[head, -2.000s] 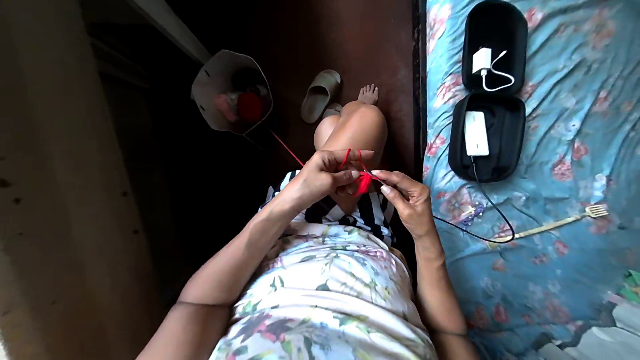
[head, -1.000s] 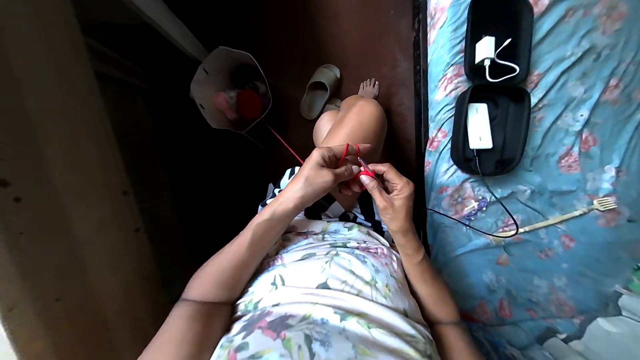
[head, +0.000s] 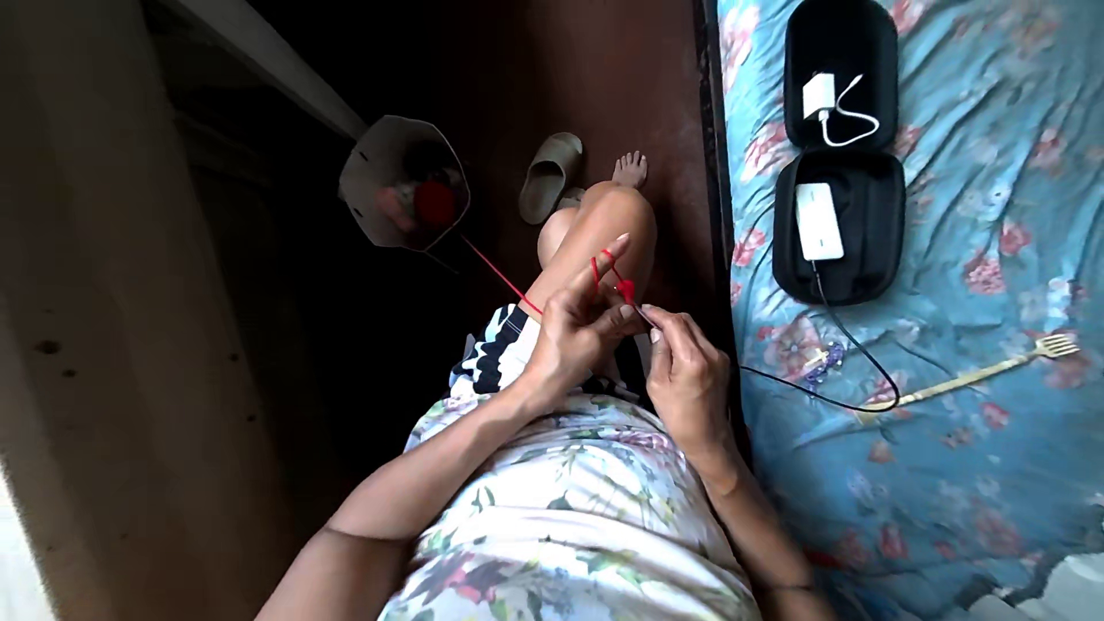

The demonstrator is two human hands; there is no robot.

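My left hand (head: 573, 332) is over my lap, with red yarn (head: 500, 274) looped around its raised index finger and its thumb near a small piece of red yarn work (head: 626, 290). In my right hand (head: 688, 366) a thin tool, seemingly a crochet hook (head: 643, 316), is pinched between thumb and fingers, its tip at the red work. From my left hand the yarn runs back to a pale open container (head: 366, 216), where a red ball of yarn (head: 435, 204) lies.
On the floor lies a slip-on clog (head: 549, 177). To the right, a blue floral sheet (head: 949, 483) carries an open black case (head: 884, 276) with a white power bank (head: 818, 222), a white charger (head: 819, 95), a black cable (head: 862, 349) and a long back scratcher (head: 966, 378).
My left index finger now points further up and forward, with the yarn loops on it. The red work, close between both hands a second ago, now shows more openly beyond my fingertips.
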